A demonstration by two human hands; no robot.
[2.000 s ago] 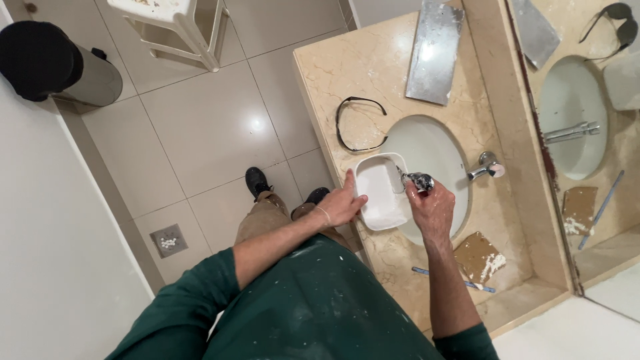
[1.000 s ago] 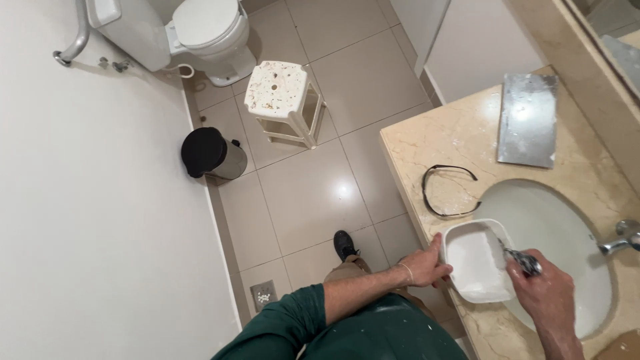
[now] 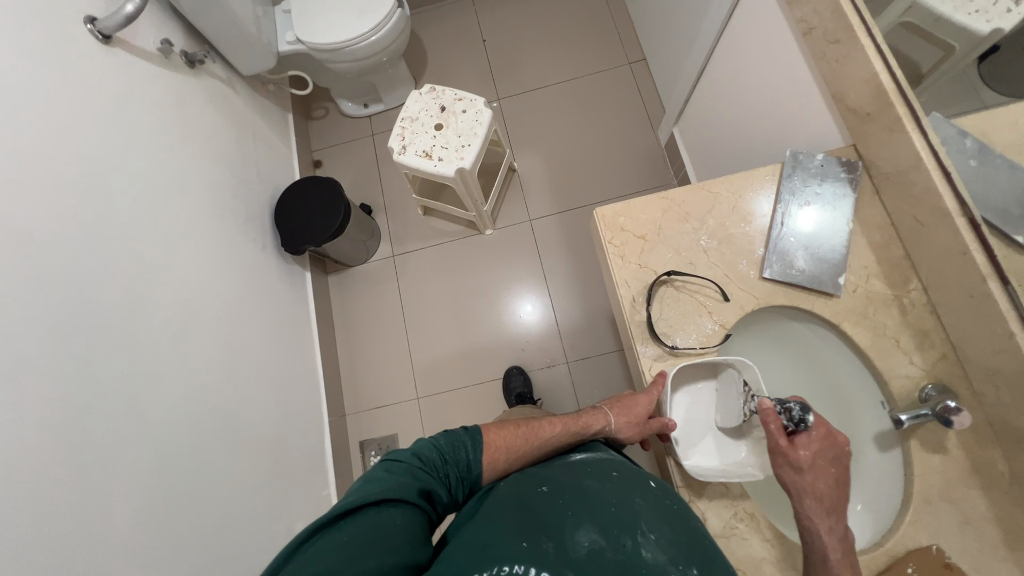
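A white plastic tub (image 3: 694, 444) with white paste in it stands at the front of the marble counter, partly over the sink. My left hand (image 3: 642, 412) rests against its left wall, the fingers at the rim. In my right hand (image 3: 808, 448) is the dark, paste-smeared handle of a putty knife (image 3: 731, 398); its coated blade is inside the tub. Beyond the tub lie black-framed glasses (image 3: 654, 316). Farther back on the counter is a flat metal plate (image 3: 814, 220) with white smears.
The oval sink (image 3: 868, 480) has a chrome faucet (image 3: 932, 408) at its right. The marble counter (image 3: 696, 228) ends in a left edge. A speckled plastic stool (image 3: 442, 132), a pedal bin (image 3: 328, 220) and a toilet (image 3: 348, 36) stand on the tiled floor.
The view has swung left, bringing the toilet and whole stool into sight. The putty knife's blade now shows broadside in the tub; my left hand stays at the tub's side.
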